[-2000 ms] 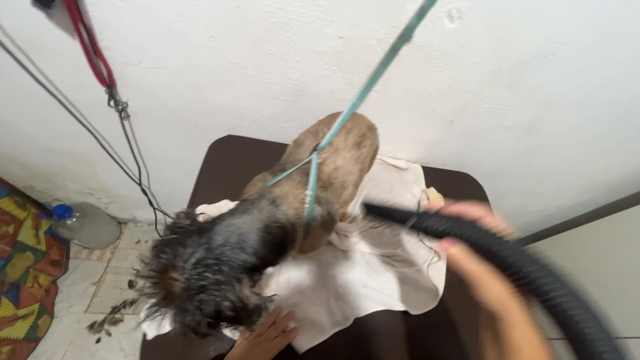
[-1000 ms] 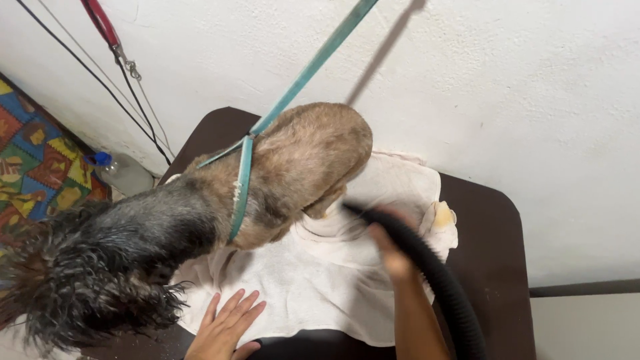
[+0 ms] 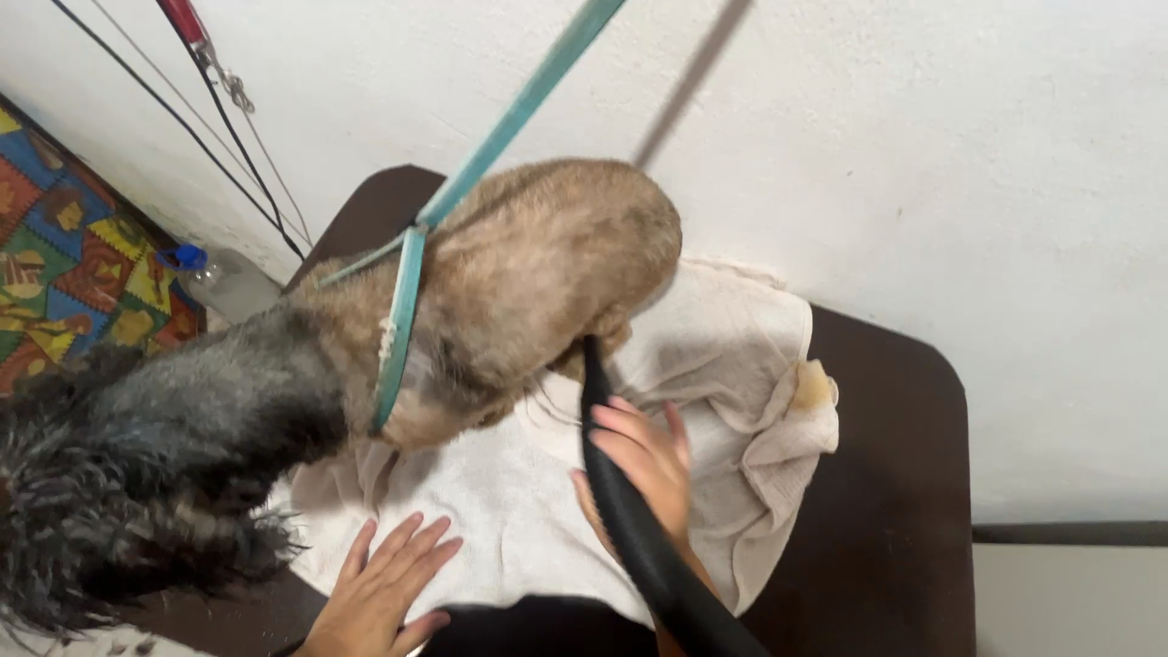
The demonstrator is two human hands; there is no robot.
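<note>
A dog (image 3: 547, 255) with short tan fur on its rear and longer dark, damp-looking fur in front stands on a white towel (image 3: 493, 511). A teal strap (image 3: 401, 319) loops around its body and runs up out of view. My right hand (image 3: 643, 465) grips a black flexible dryer hose (image 3: 630, 529) near its narrow nozzle, whose tip is at the dog's hind leg. My left hand (image 3: 388, 575) rests with fingers spread at the near edge of the towel, below the dog's belly, holding nothing. The dog's head is at or past the left edge of the frame.
The dark brown table (image 3: 894, 438) stands against a white wall (image 3: 912, 164). Behind it at left are a plastic bottle with a blue cap (image 3: 228, 283) and a colorful patterned mat (image 3: 82, 274). A red strap with a metal clip (image 3: 196, 36) and thin cords hang at upper left.
Since two seconds ago, my right hand has brought the hose nozzle from beside the dog to its hind leg. My left hand stays on the towel, fingers spread. The view has shifted.
</note>
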